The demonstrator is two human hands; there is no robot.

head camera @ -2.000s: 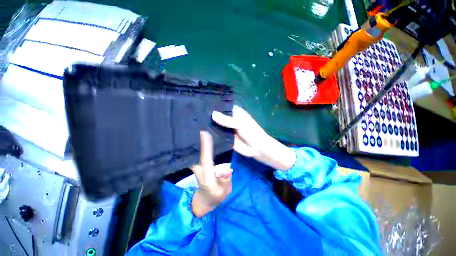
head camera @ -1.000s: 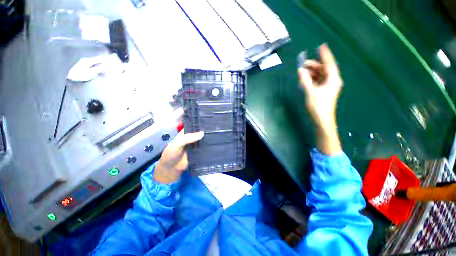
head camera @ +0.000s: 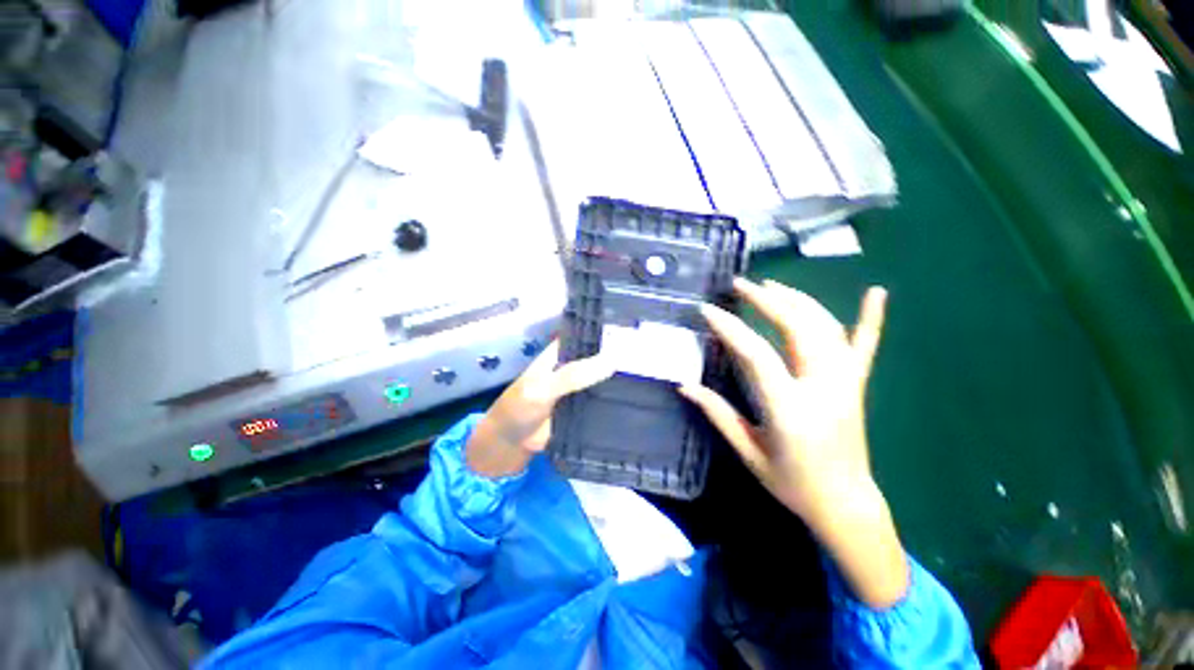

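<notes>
A black plastic housing (head camera: 629,439) is held upright in front of me, its ribbed inside facing me. My left hand (head camera: 526,408) grips its left edge, thumb inside. A white rectangular piece (head camera: 652,352) lies across the middle of the housing. A round part with a white centre (head camera: 656,266) sits near its far end, with a thin red wire beside it. My right hand (head camera: 801,399) is at the housing's right side, fingers spread, thumb and a fingertip at the white piece's right end. I cannot tell if they pinch it.
The silver-white machine (head camera: 327,321) with a red display is on the left, with thin dark tools on top. Stacked white packs (head camera: 746,118) lie beyond the housing. The green bench mat (head camera: 969,327) is on the right, and a red parts bin (head camera: 1063,626) is at the lower right.
The white piece now lies in the housing. My right hand came from the bench back to the housing. The view turned left. Earlier the housing's outside faced me and my right hand held it.
</notes>
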